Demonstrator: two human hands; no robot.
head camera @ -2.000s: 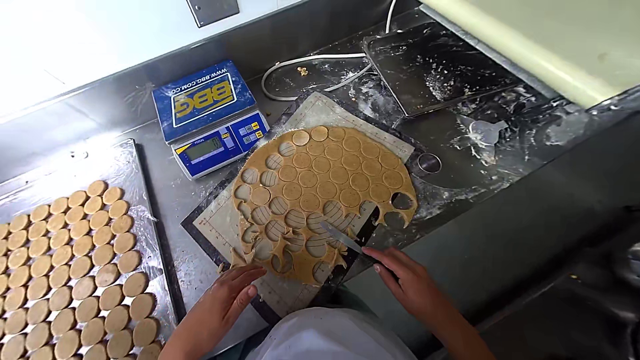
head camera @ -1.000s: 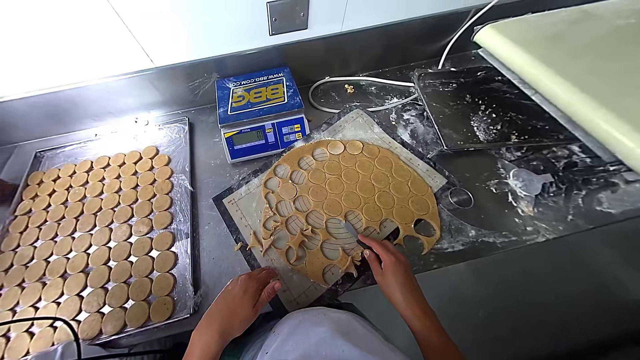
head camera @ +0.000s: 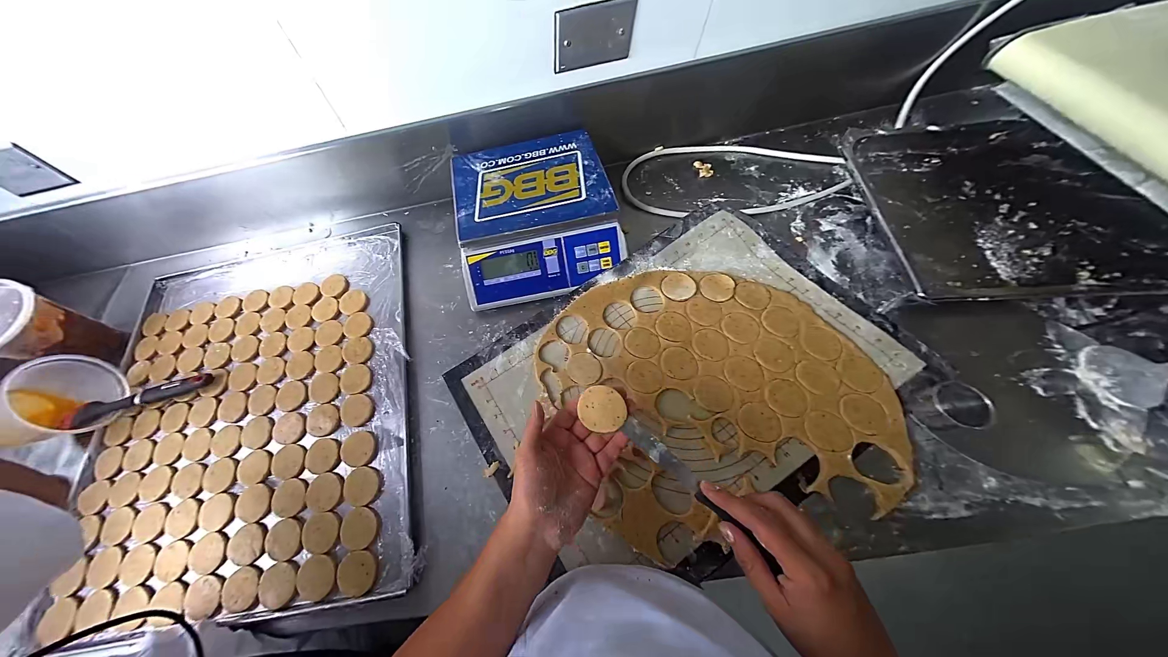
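A sheet of rolled brown dough, cut into many rounds, lies on a pale baking mat with printed markings. Several rounds are out of it, leaving round holes. Over the sheet's left part, my left hand is palm up with a dough round resting on its fingertips. My right hand grips the black handle of a spatula, whose metal blade reaches toward that round. A metal baking tray at the left bears rows of dough rounds.
Behind the mat stands a blue digital scale. Far left, a tub of orange liquid has a brush across it, near a covered container. A ring cutter and dark tray are at the right. Another person's white sleeve shows.
My left hand has moved from the mat's near edge over the dough, turned palm up, and now bears a round. The view has shifted left, bringing the tub and brush into sight.
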